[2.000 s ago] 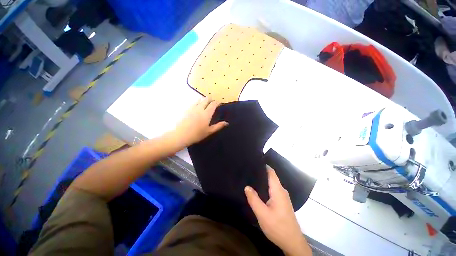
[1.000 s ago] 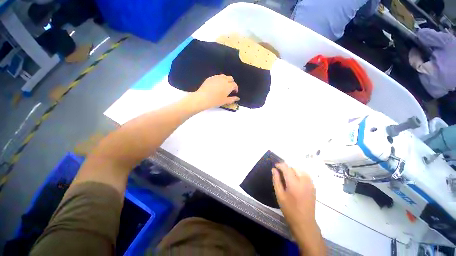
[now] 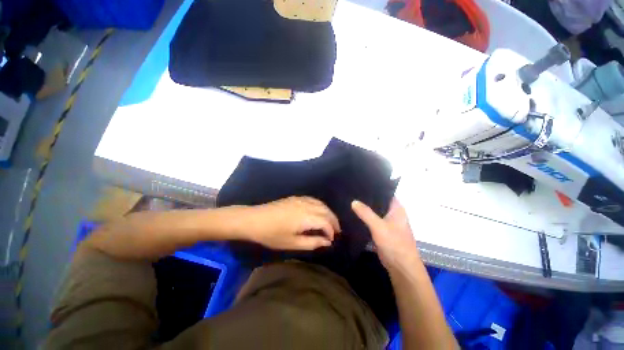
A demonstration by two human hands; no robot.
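Observation:
A black fabric panel (image 3: 274, 179) lies over the table's front edge, partly hanging towards my lap. My left hand (image 3: 301, 222) rests on top of it with curled fingers; whether it pinches the fabric is not clear. My right hand (image 3: 391, 229) holds the panel's right side, thumb on top and fingers beneath. Another black panel (image 3: 253, 44) lies flat at the far left of the table, over tan dotted pieces (image 3: 304, 9) that show at its edges.
The white sewing machine head (image 3: 510, 102) stands at the right, with a small black piece (image 3: 508, 178) under its arm. A red bag (image 3: 472, 24) is behind the table. Blue bins (image 3: 472, 307) are below the front edge.
My left hand has let go of the far-left panel and come back to the front edge. The black piece by my right hand has given way to a larger panel under both hands. The view has shifted.

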